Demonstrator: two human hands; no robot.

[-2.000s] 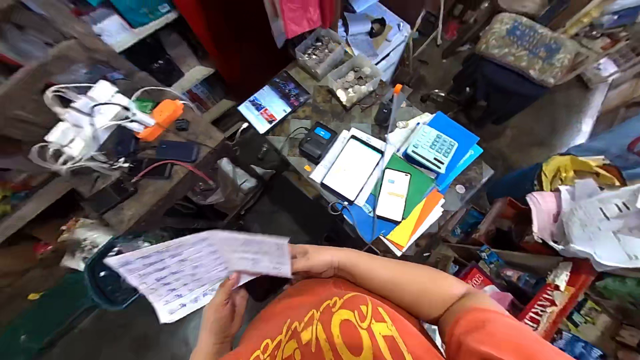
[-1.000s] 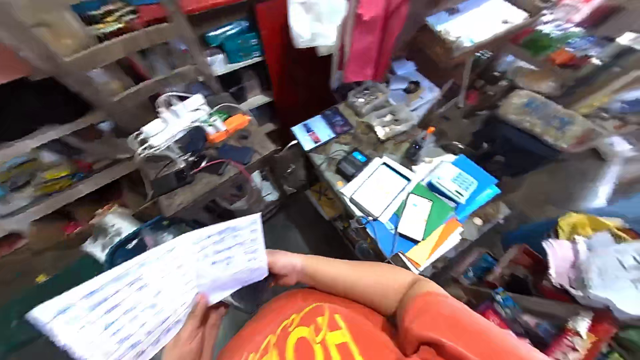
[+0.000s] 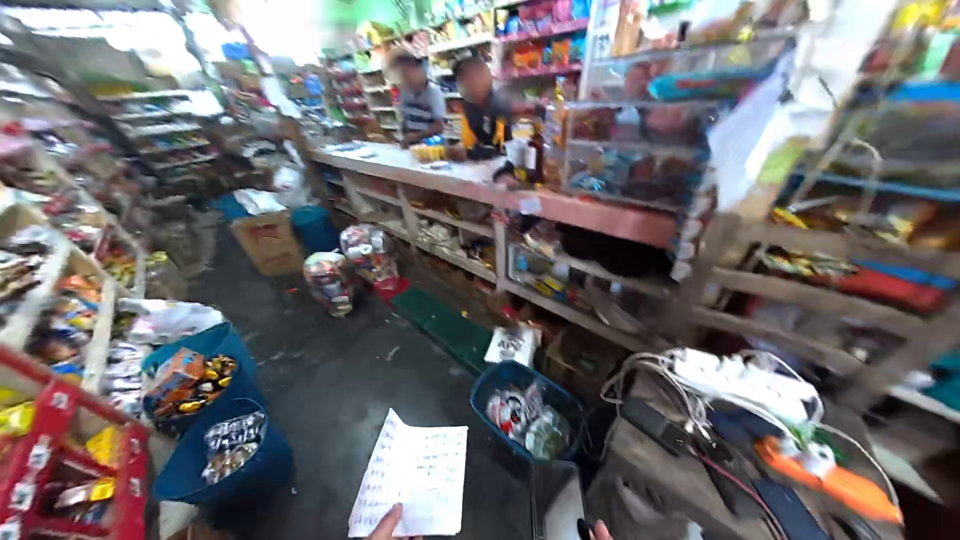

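Low in the view, my left hand (image 3: 395,523) grips the bottom edge of a creased sheet of paper (image 3: 431,472) covered in handwriting. To its right, the fingertips of my right hand (image 3: 596,531) show at the bottom edge, at the lower right of a dark, flat phone-like device (image 3: 556,499) and touching or holding it; most of that hand is out of view. A blue plastic bin (image 3: 480,409) with clear plastic packaging stands just beyond the device. The frame is blurred by motion.
A wooden table (image 3: 637,457) at right bears white power strips (image 3: 742,382), cables and an orange extension block (image 3: 832,480). Blue tubs (image 3: 262,457) and a red crate (image 3: 60,450) with packets stand at left. Two people (image 3: 480,112) are behind the long counter (image 3: 420,169).
The view has swung far left, from the desk with papers and calculator to the shop floor and counter. My right hand, earlier at the sheet's right edge, is now apart from it, by the dark device.
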